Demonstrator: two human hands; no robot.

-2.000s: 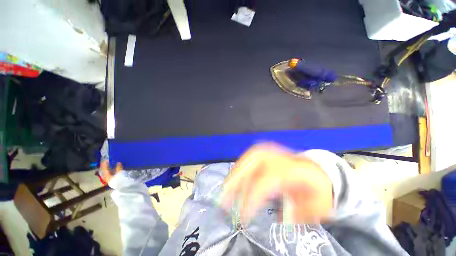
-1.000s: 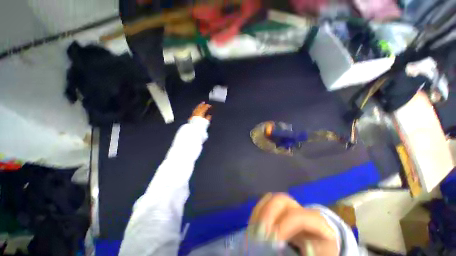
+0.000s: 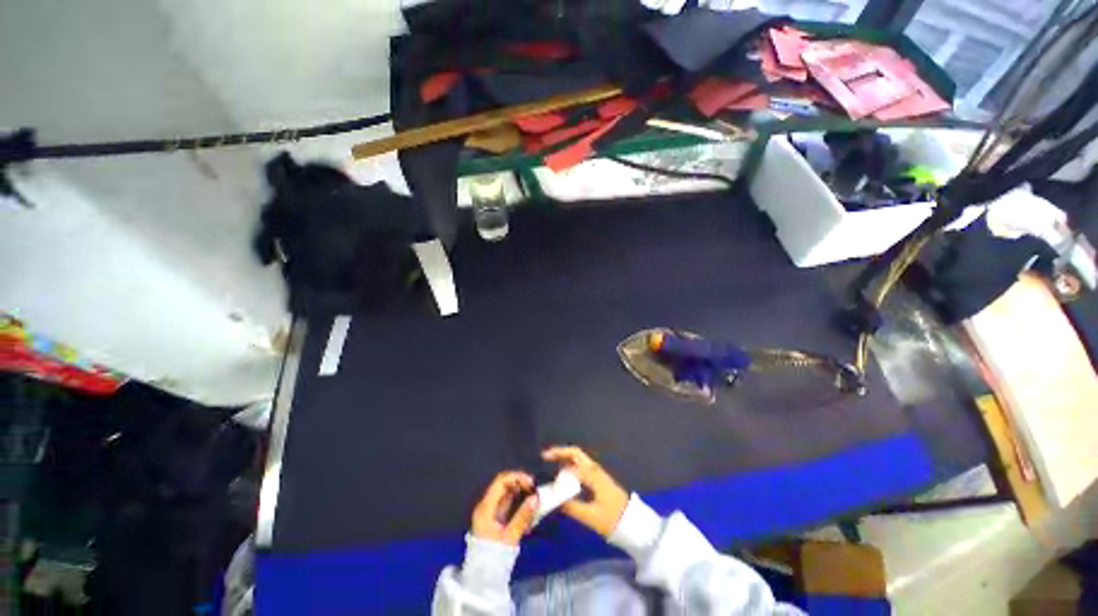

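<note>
My left hand point(image 3: 505, 508) and my right hand point(image 3: 590, 491) are close together above the table's near edge. Both hold a small white slip point(image 3: 555, 495) between them. A small dark thing shows at my left fingers, too small to name. The steam iron point(image 3: 686, 361), with a blue-purple wrapped handle and orange tip, lies on the dark pressing table point(image 3: 482, 409) beyond my right hand, and no hand touches it. The blue cloth point(image 3: 795, 491) runs along the near edge, partly under my hands.
A black garment heap point(image 3: 337, 235) and white strips point(image 3: 334, 347) lie at the left. A clear jar point(image 3: 490, 207) stands at the back. A white foam box point(image 3: 801, 217) with dark scraps is at back right, near the hose point(image 3: 885, 283). Red pieces and a wooden ruler point(image 3: 488, 122) lie on the shelf.
My left hand has come back from the table's far part, and the white slip that lay there is now in my hands. My right hand has moved in beside it. The view has shifted.
</note>
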